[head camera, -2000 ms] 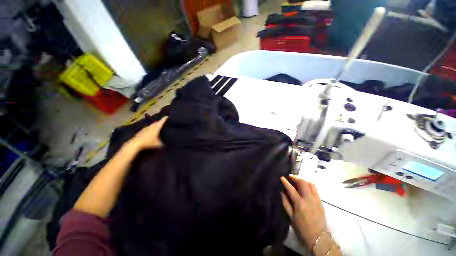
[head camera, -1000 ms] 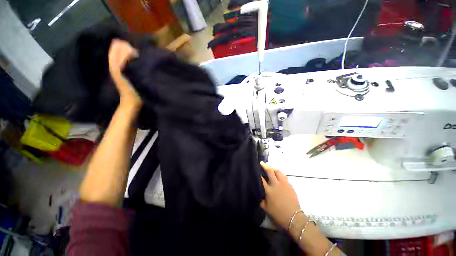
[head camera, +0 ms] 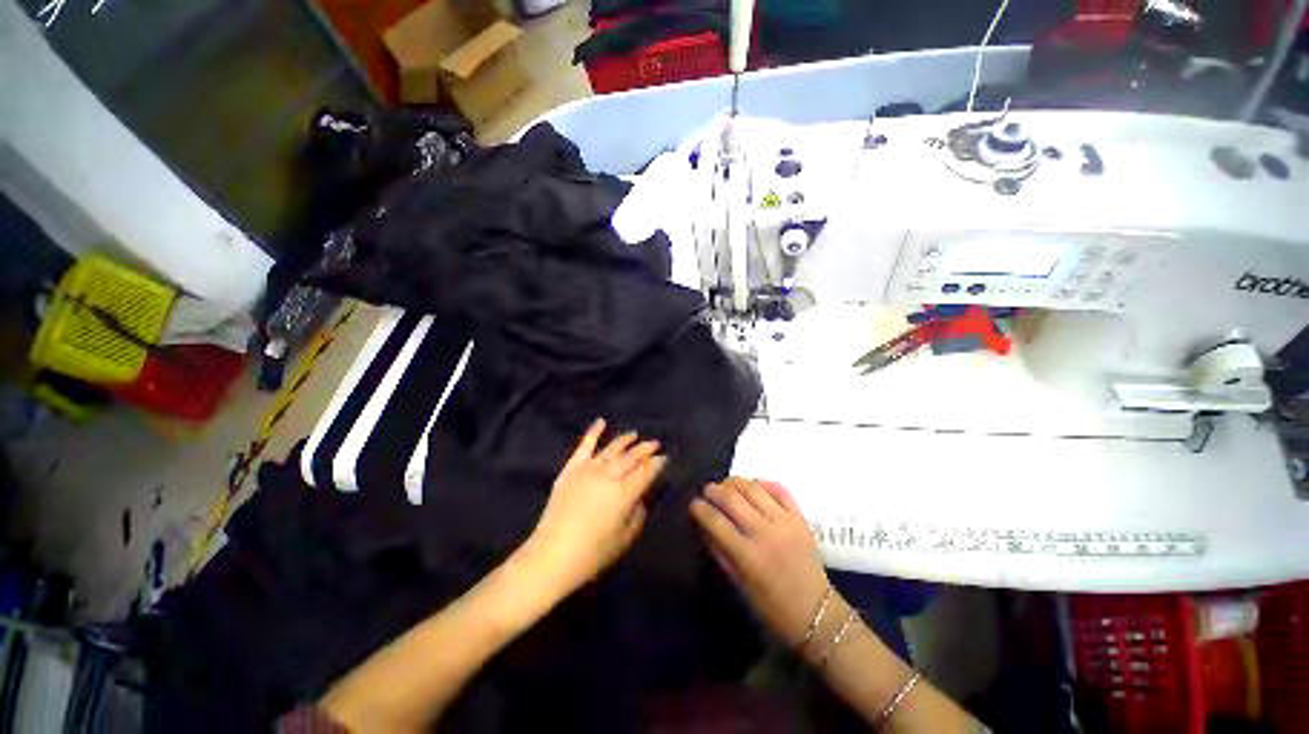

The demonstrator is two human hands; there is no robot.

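A black garment (head camera: pixel 574 287) covers the left side of the machine table and hangs over its front edge. Its right edge lies by the presser foot (head camera: pixel 739 327) of the white sewing machine (head camera: pixel 847 258). My left hand (head camera: pixel 596 502) lies on the garment's middle with fingers spread. My right hand (head camera: pixel 754 538) rests on its right edge below the foot, fingers bent; the fingertips are on the cloth and I cannot tell if they pinch it. Red-handled snips (head camera: pixel 940 336) lie under the machine arm.
Black and white striped bands (head camera: pixel 376 409) lie at the table's left. A printed ruler (head camera: pixel 1005 542) runs along the front edge. A pale blue tub (head camera: pixel 861 83) stands behind. Red crates (head camera: pixel 1134 645) are below right; a yellow crate (head camera: pixel 108 318) and cardboard box (head camera: pixel 481 69) are at left.
My left hand has come down from the raised cloth at upper left onto the garment nearer me. The lifted cloth now lies on the table. My right hand stays at the garment's right edge.
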